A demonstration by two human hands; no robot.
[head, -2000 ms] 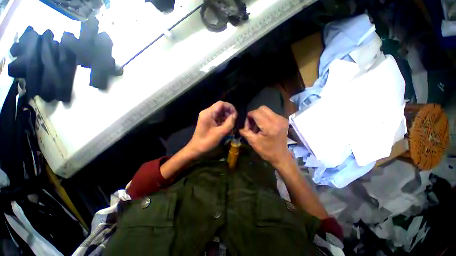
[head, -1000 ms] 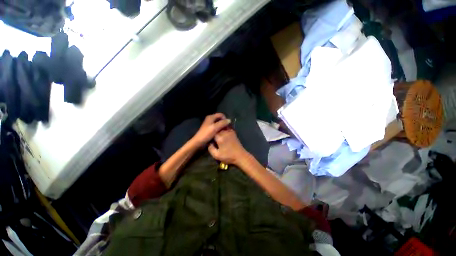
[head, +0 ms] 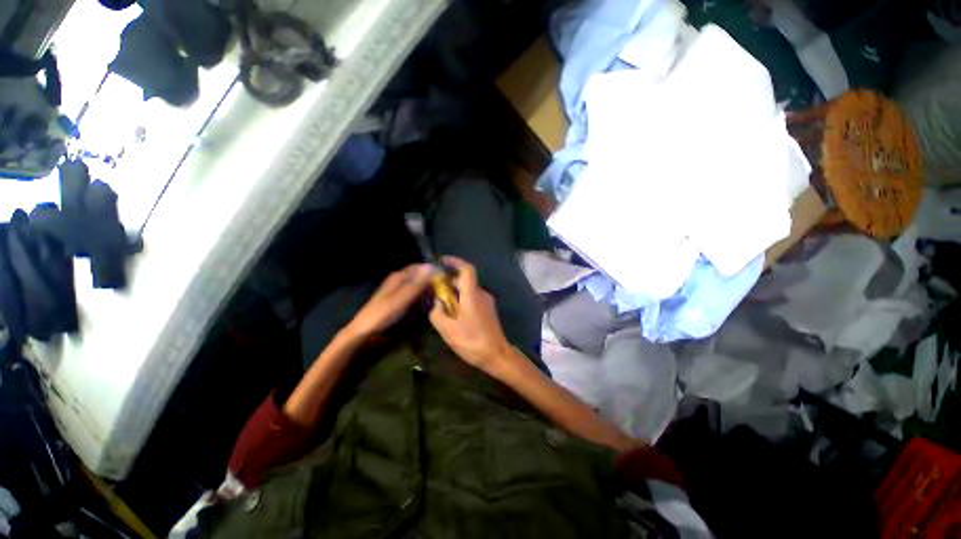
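Note:
My right hand (head: 470, 320) holds a tool with an amber-yellow handle (head: 445, 292) over my lap. Its thin metal shaft points up and away from me, with a pale tip (head: 415, 223) at the far end. My left hand (head: 392, 301) is beside it on the left, fingertips pinched together close to the handle. A dark fabric piece may be between the left fingertips, but it cannot be told apart from the dark background.
White machine table (head: 200, 263) at left, with dark pieces (head: 93, 226), dark-handled shears (head: 276, 58) and dark rounded pieces near the machine. White and light-blue fabric stack (head: 674, 158) at right, orange woven round top (head: 873, 163) beyond. Scraps cover the floor; a red object (head: 925, 490) is lower right.
The amber-handled tool, earlier upright at my lap and then mostly hidden, is now in my right hand with its shaft pointing away. The view has shifted, showing more floor at right.

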